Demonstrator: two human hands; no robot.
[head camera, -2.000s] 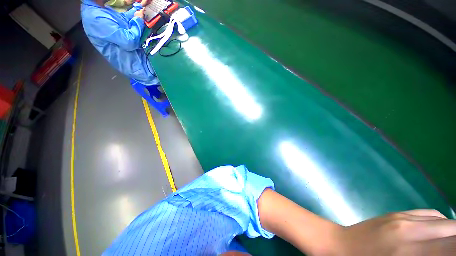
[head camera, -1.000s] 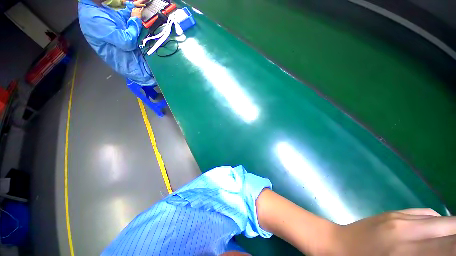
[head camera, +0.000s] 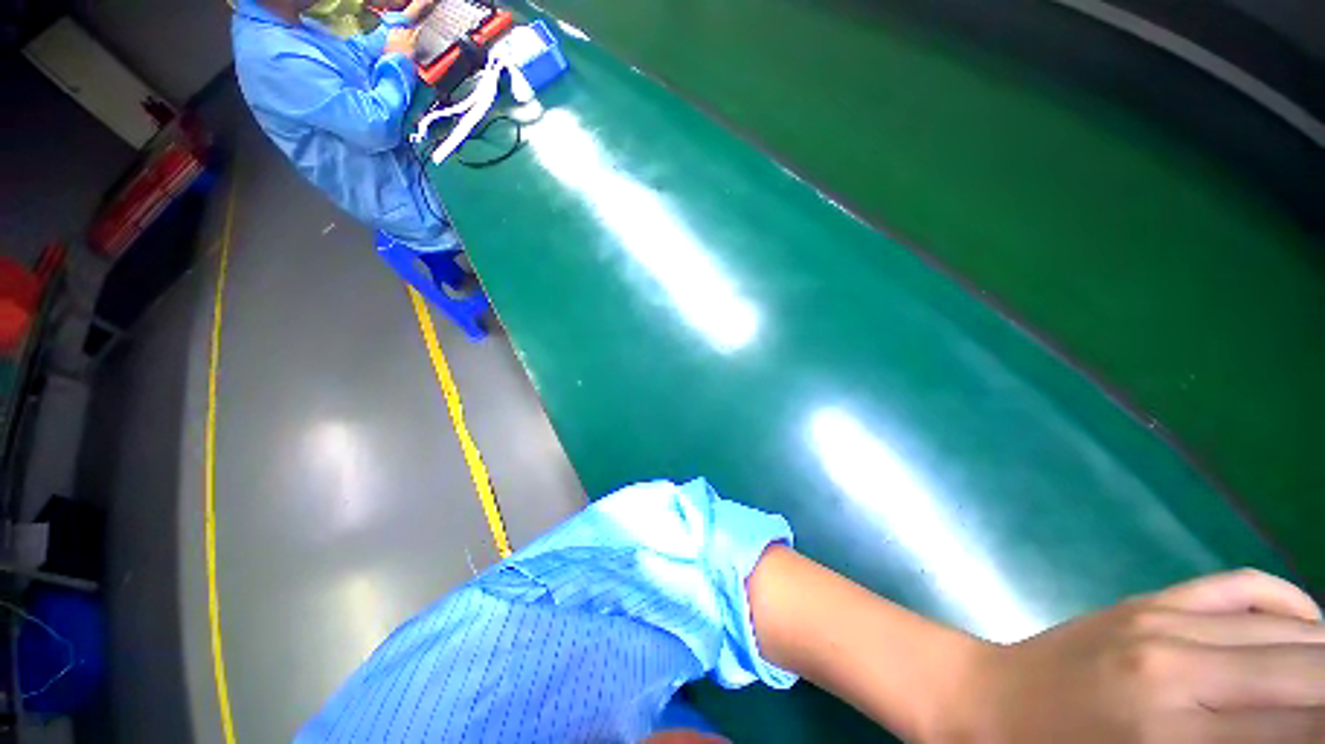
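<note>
My left hand (head camera: 1163, 661) is bare and lies at the lower right corner, cut off by the right and bottom edges. Its back faces the camera and its fingers are bent. The fingertips are out of the picture, so whether it holds anything is hidden. The light blue sleeve (head camera: 581, 618) is pushed up my forearm. The shiny green bench (head camera: 698, 407) runs below and beyond the arm. My right hand cannot be made out; a small patch of skin at the bottom edge is unclear.
A person in a blue smock (head camera: 327, 116) sits at the bench's far end, hands at a laptop (head camera: 454, 25) on a red-orange border. White straps (head camera: 472, 114), a black cable (head camera: 494, 157) and a blue box (head camera: 535, 58) lie nearby. A blue stool (head camera: 458, 302) stands beside the bench.
My left hand's knuckles are slightly higher and its fingers look more bent than before. The view has shifted a little. The arm stays in about the same place.
</note>
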